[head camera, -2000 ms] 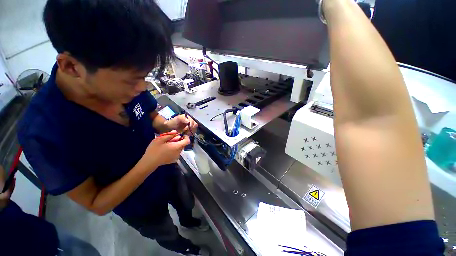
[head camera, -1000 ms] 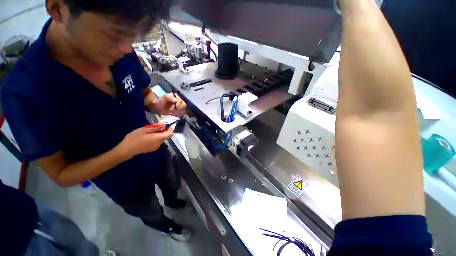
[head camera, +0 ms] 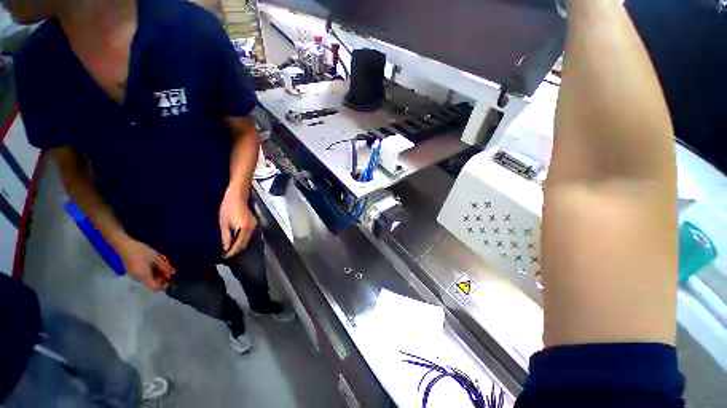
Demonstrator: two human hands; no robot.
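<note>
My left hand is not in view. My bare right forearm rises along the right side from a dark sleeve; its hand is cut off by the top edge. Before me is a grey metal plate. A blue cable bundle passes through its white-rimmed hole, beside a white bracket. A silver-black motor-like block sits below the plate corner. White paper lies on the steel ledge, with loose dark cables at its near end.
A person in a dark shirt stands left of the ledge, holding a red-orange item in one hand and a thin dark item in the other. Another person is partly visible lower left. A perforated white cover and teal roll are right.
The view has shifted. The person at the left has lowered both hands from the plate edge to beside the body and stands more upright. My right forearm stays raised.
</note>
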